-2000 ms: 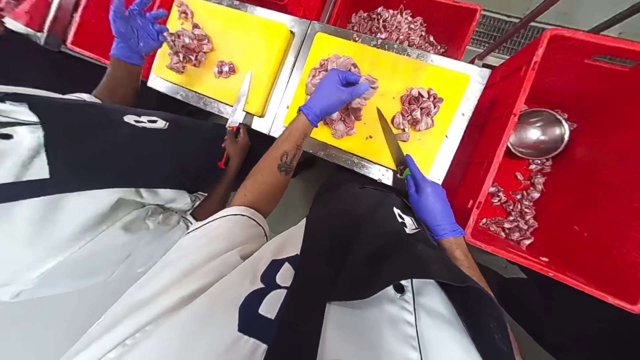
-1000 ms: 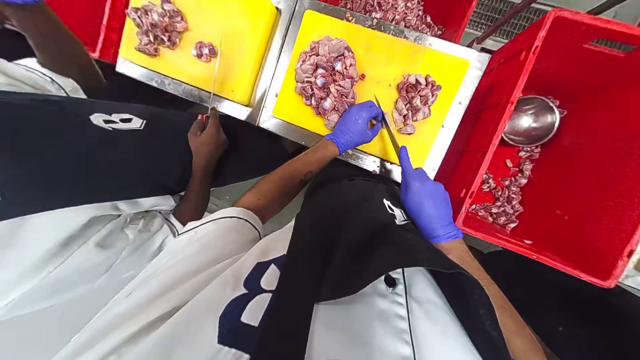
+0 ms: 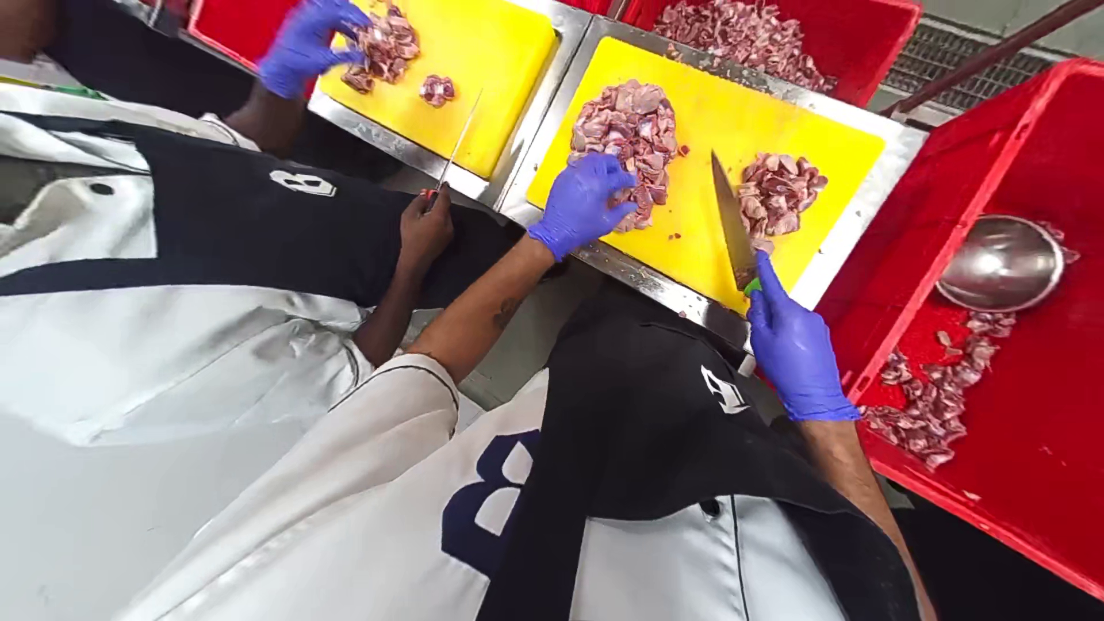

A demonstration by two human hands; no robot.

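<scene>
My left hand (image 3: 585,205), in a blue glove, reaches over the lower end of the larger pile of raw meat pieces (image 3: 634,125), fingers spread a little and partly among the pieces; whether they pinch one I cannot tell. My right hand (image 3: 793,345), also gloved in blue, grips a kitchen knife (image 3: 732,224) with a green handle. Its blade points up the yellow cutting board (image 3: 707,112), between the larger pile and a smaller pile of meat (image 3: 780,194) at the right. The board lies in a metal tray (image 3: 642,280).
At the left a co-worker holds another knife (image 3: 461,138) beside a second yellow board (image 3: 509,52) with meat; their gloved hand (image 3: 310,47) touches that pile. A red crate (image 3: 1035,483) at the right holds a steel bowl (image 3: 1002,263) and meat. Another red crate (image 3: 871,34) of meat stands beyond the board.
My left hand has moved from beside the knife, left to the larger pile. The knife has swung away from it, nearer the smaller pile. The co-worker's gloved hand has come back to their meat.
</scene>
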